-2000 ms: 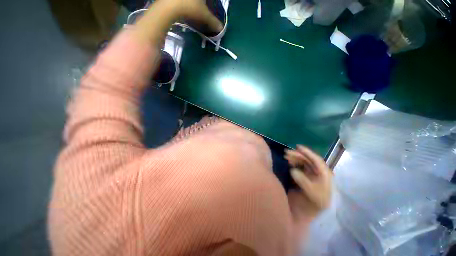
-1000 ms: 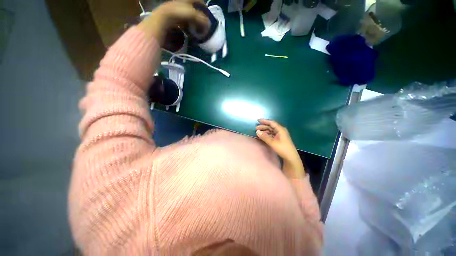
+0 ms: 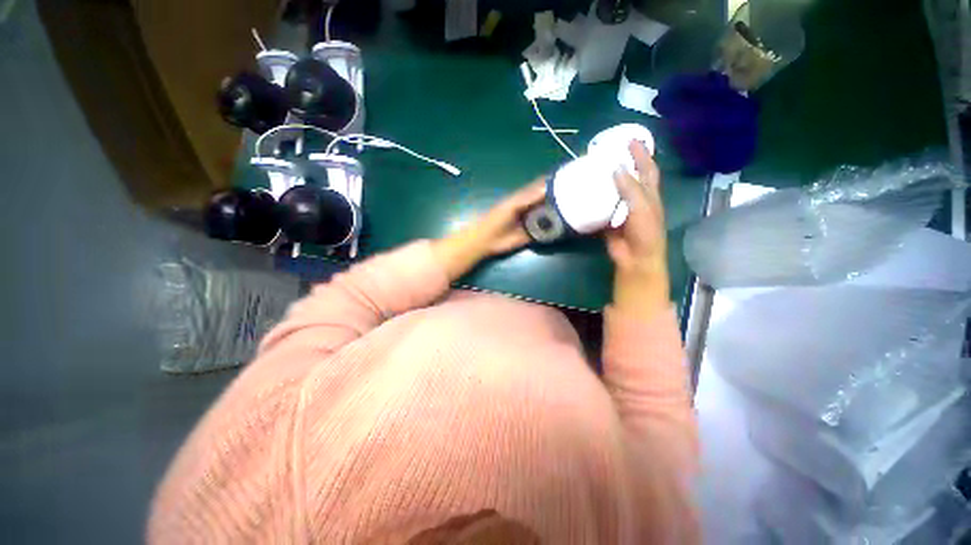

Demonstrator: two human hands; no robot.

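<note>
A white security camera with a black face and round lens is held over the bench. My left hand grips its black-faced end from the left. My right hand holds its white body on the right side, fingers over the top. A thin white cable trails from it up and away. The lens points toward the lower left.
Several waiting cameras with glossy black balls stand at the bench's left, one white cable reaching right. A dark blue cloth and paper scraps lie at the back. Air-column bags cover the right. A brown carton is far left.
My left hand has come back from the waiting cameras to the bench middle with a camera. My right hand has risen from the bench edge and taken hold of it too.
</note>
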